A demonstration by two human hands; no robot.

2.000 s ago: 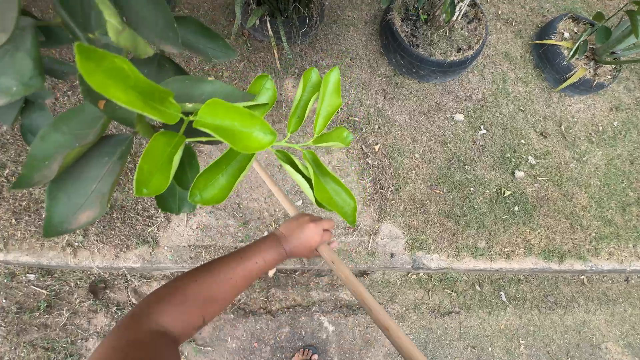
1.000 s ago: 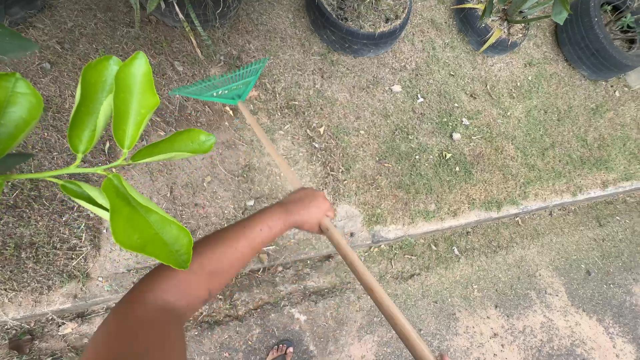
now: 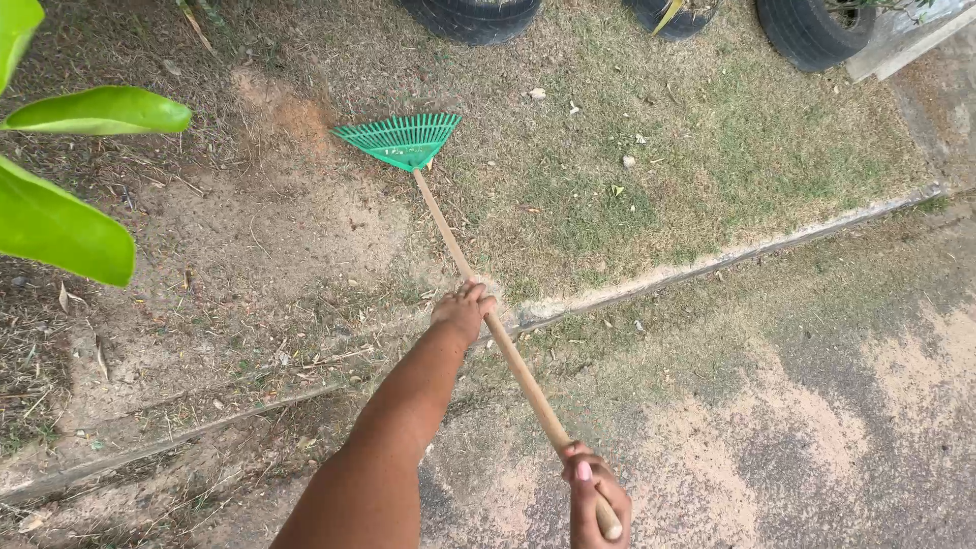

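My left hand (image 3: 463, 309) is closed around the middle of the wooden handle of a green plastic leaf rake (image 3: 404, 141). Near the handle's rounded butt end, at the bottom of the view, my right hand (image 3: 596, 488) grips the same wooden handle (image 3: 530, 385). The handle slants from lower right to upper left. The fan-shaped head, tines pointing away from me, lies on or just over dry grass beside a patch of bare, reddish soil (image 3: 301, 118).
Old tires used as planters (image 3: 473, 21) line the top. A low concrete curb (image 3: 656, 282) crosses diagonally between grass and worn pavement (image 3: 808, 427). Green leaves (image 3: 99, 110) hang close at the left. Small stones and dry leaves are scattered about.
The view has shifted to the right along the ground. The rake head, behind leaves at first, has come into plain sight. My right hand, barely visible a second ago, now shows clearly on the handle.
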